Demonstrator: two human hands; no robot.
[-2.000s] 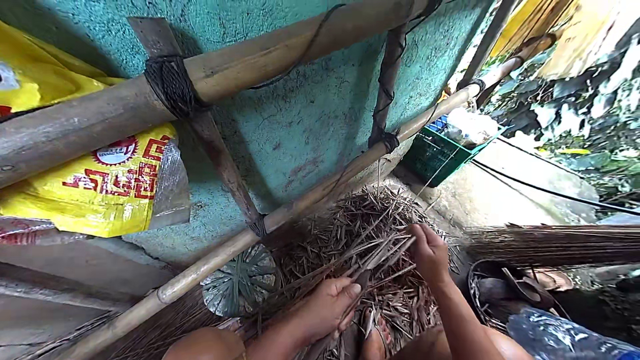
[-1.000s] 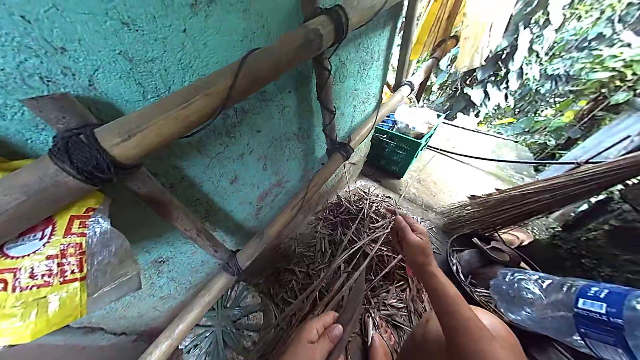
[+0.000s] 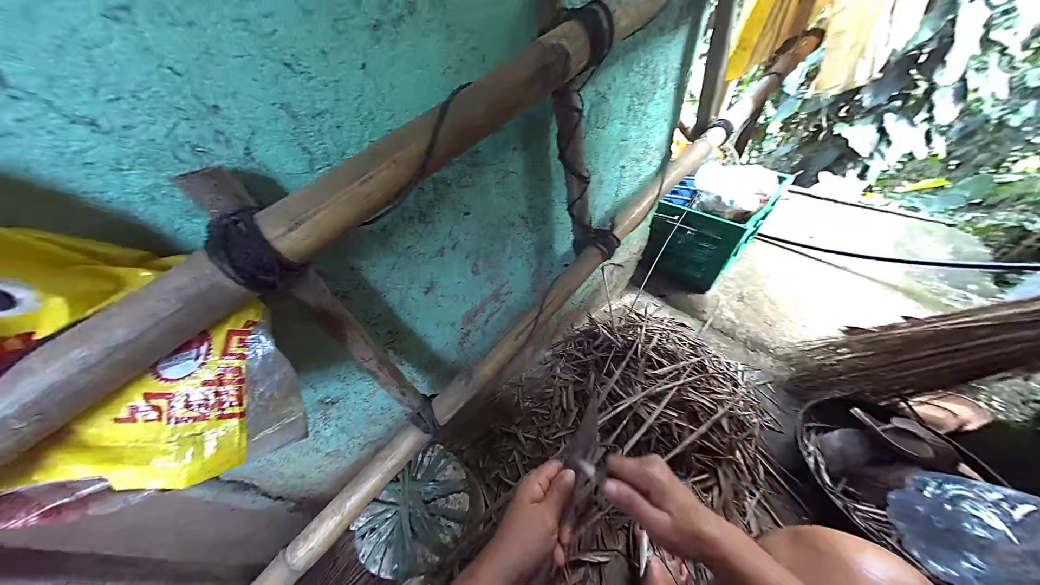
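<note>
My left hand (image 3: 536,504) is closed around the lower end of a dark, pointed, blade-like piece (image 3: 585,435), whose exact kind I cannot tell. Close beside it on the right, my right hand (image 3: 654,496) has its fingers curled in a pinch on thin dry plant strips, blurred where they meet the dark piece. Below and beyond both hands spreads a heap of short, brown dry plant pieces (image 3: 650,382), with a few longer stalks lying across it.
Bamboo poles (image 3: 487,366) tied with dark cord run along a turquoise wall (image 3: 390,73). A yellow plastic sack (image 3: 187,431) is at left, a green crate (image 3: 699,248) beyond the heap. At right are a stalk bundle (image 3: 926,349), a basket (image 3: 812,455) and a plastic bottle (image 3: 967,520).
My right hand has come down from the upper part of the stalks to beside my left hand. The view has shifted between frames.
</note>
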